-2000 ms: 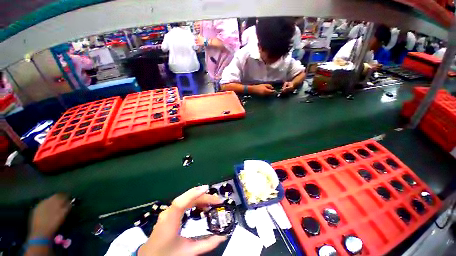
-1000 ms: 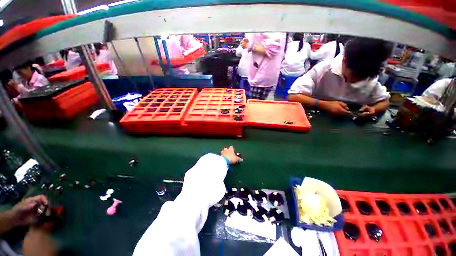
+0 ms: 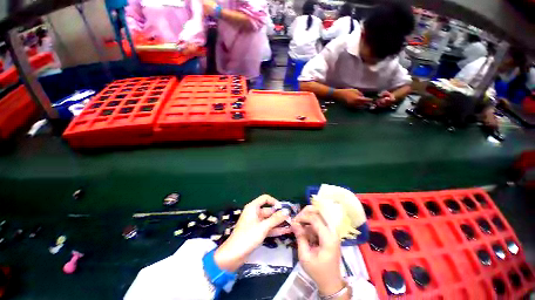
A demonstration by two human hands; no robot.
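My left hand, with a blue wrist strap, pinches a small dark, shiny round unit above the work surface. My right hand is close against it, fingers bent at the unit's right edge; whether they grip it or a small piece is hidden. Black round units with pale tabs lie clustered left of and partly behind my left hand. A blue bin with a whitish-yellow pile stands just right of my right hand. White sheets lie under my hands.
A red compartment tray with black discs is at right. Stacked red trays stand across the green belt. A pale rod, another unit and a pink piece lie left. A person works opposite.
My left hand has come back from reaching over the belt and now holds a unit close in front. My right hand has come into view beside it. The view has turned slightly right and down.
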